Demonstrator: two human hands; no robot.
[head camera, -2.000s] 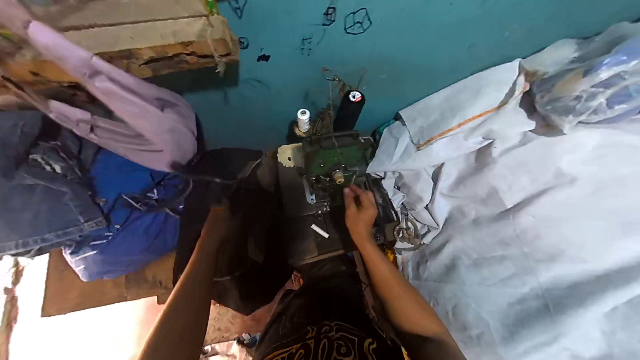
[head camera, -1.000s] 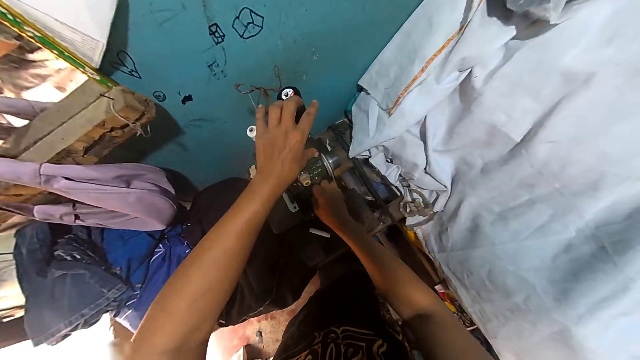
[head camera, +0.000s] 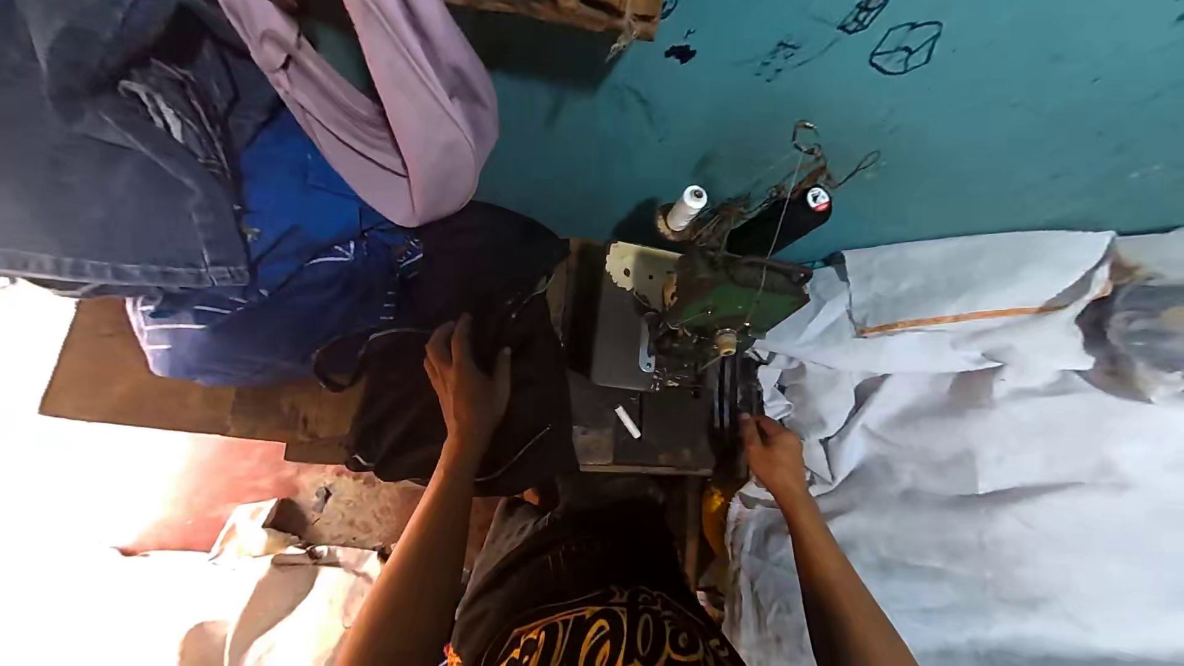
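Note:
My left hand (head camera: 469, 388) rests with its fingers spread on a black garment (head camera: 527, 370), left of the sewing machine. A green sewing machine (head camera: 731, 291) stands at the centre, with a white thread spool (head camera: 686, 208) and a black thread cone (head camera: 786, 217) behind it. My right hand (head camera: 773, 453) is at the machine's lower right, its fingertips near the dark handwheel area (head camera: 731, 398); whether they grip something cannot be told. A small white stick, perhaps chalk, (head camera: 627, 422) lies on the dark machine bed between the hands.
Blue fabric (head camera: 305, 277), grey denim (head camera: 111, 185) and a mauve cloth (head camera: 435, 120) are piled at the left. Large whitish sheeting (head camera: 971, 481) covers the right side. A teal wall (head camera: 999, 139) stands behind, and a wooden ledge (head camera: 573, 14) juts out at the top.
My left hand has come down from above the machine onto the black garment. My right hand has moved from the machine's head to its lower right. The view has shifted.

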